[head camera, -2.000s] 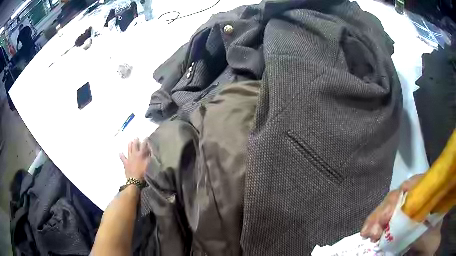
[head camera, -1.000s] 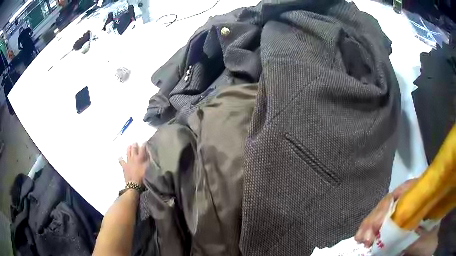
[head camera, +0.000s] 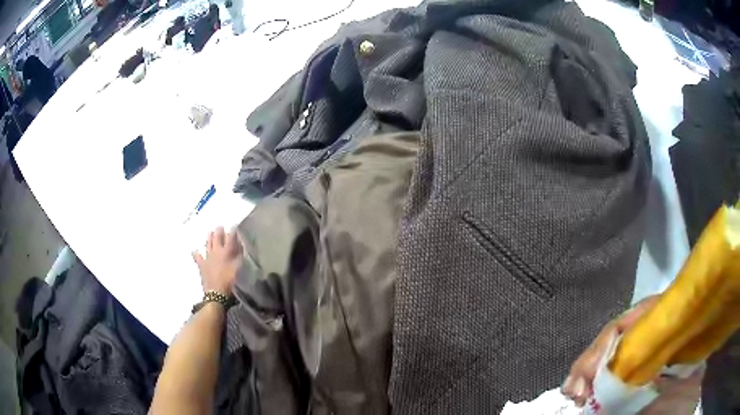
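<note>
A dark grey-brown woven jacket (head camera: 519, 178) lies open on the white table. Its shiny brown lining (head camera: 357, 243) shows beside the front panel with a slanted welt pocket (head camera: 507, 255). My left hand (head camera: 219, 261) lies on the table at the jacket's left edge, fingers apart, touching the lining's side; it holds nothing that I can see. My right hand (head camera: 596, 357), at the lower right and partly hidden, grips a golden dough stick (head camera: 677, 304) in a white paper sleeve (head camera: 621, 395). The stick's pale torn end points up to the right.
On the white table (head camera: 89, 203) lie a black rectangle (head camera: 135, 157), a thin blue item (head camera: 204, 199) and a pale lump (head camera: 200, 116). A dark heap of cloth (head camera: 81, 348) is at the table's left edge. Dark cloth (head camera: 714, 154) is beyond the right edge.
My right hand has moved a little down and left with the dough stick, whose torn upper end now shows. My left hand and the jacket have hardly moved.
</note>
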